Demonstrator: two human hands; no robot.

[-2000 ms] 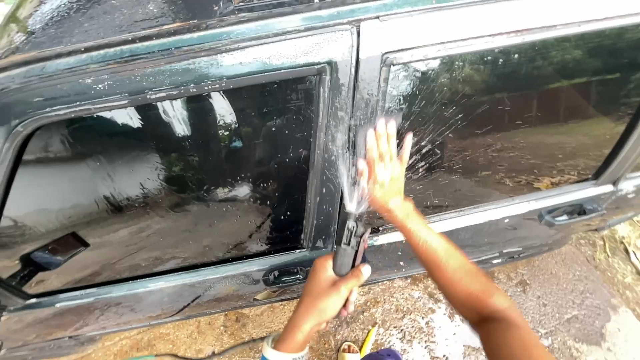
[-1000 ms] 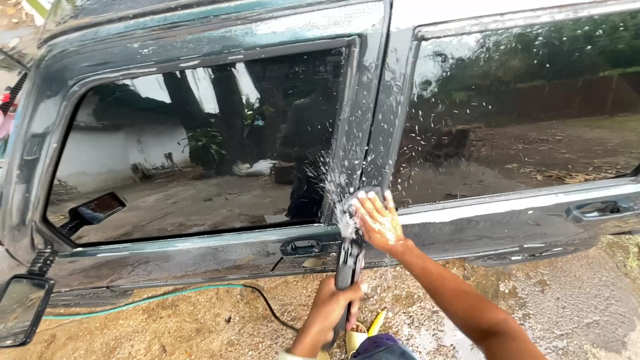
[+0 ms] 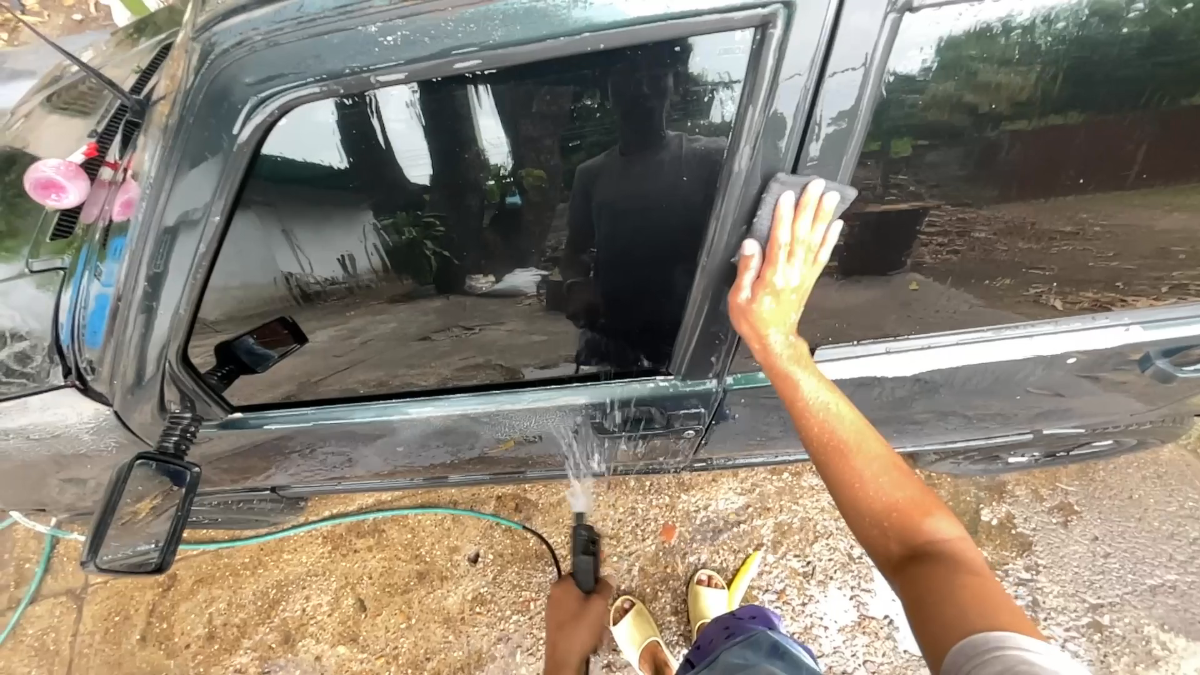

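My left hand [image 3: 577, 614] grips a black spray gun [image 3: 585, 555] at the bottom centre, with a jet of water [image 3: 583, 459] hitting the dark car door by its handle [image 3: 652, 424]. Up and to the right, my right hand [image 3: 786, 272] lies spread on a grey sponge or cloth [image 3: 797, 192], pressing it against the pillar between the front window [image 3: 469, 234] and the rear window [image 3: 1031, 187]. The fingers are fairly straight over the pad. Both panes are wet and reflect the yard; a person's dark reflection shows in the front one.
The side mirror [image 3: 142, 514] juts out at the lower left. A green hose [image 3: 347, 517] runs over the gravel [image 3: 375, 600] and joins a thin black line near the gun. My feet in yellow sandals [image 3: 640, 628] stand below the door. A pink round object [image 3: 56, 183] is near the windshield.
My left hand has lowered the spray gun away from the pillar, and the jet now strikes near the door handle. My right hand has moved up the pillar from beside the nozzle.
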